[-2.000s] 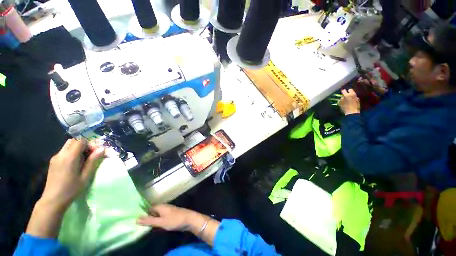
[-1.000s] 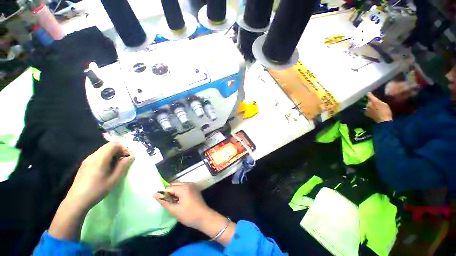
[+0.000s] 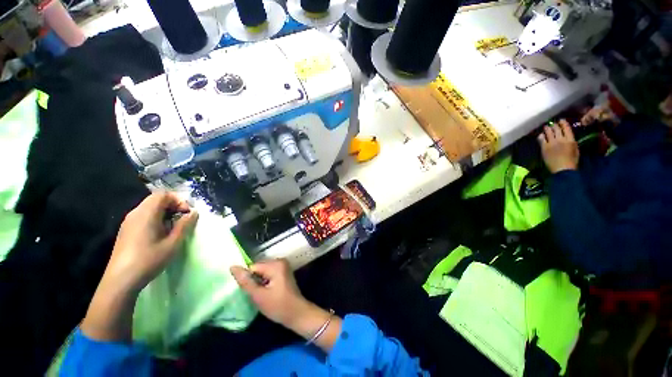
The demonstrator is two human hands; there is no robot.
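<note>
A pale green fabric panel (image 3: pixel 195 283) hangs from my hands in front of the overlock machine (image 3: pixel 243 110), with a brighter green edge on its right. My left hand (image 3: pixel 147 239) pinches its upper edge close below the needle area (image 3: pixel 210 199). My right hand (image 3: pixel 271 291) pinches the panel's right edge between thumb and fingers. A small dark thing shows in the right fingers; it may be thread snips, too hidden to tell. The needle area is partly hidden behind the left hand and cloth.
A lit smartphone (image 3: pixel 335 213) lies right of the machine, beside a knotted blue-grey strip (image 3: pixel 359 239) and a yellow-orange object (image 3: pixel 364 148). Black cloth (image 3: pixel 81 147) covers the left. Green and black pieces (image 3: pixel 490 309) lie right. A person in blue (image 3: pixel 604 206) works at the right.
The view has swung, shifting the machine rightward in the picture since the first frame. My right hand has risen from lying flat on the panel to pinching its edge. The phone screen's picture has changed.
</note>
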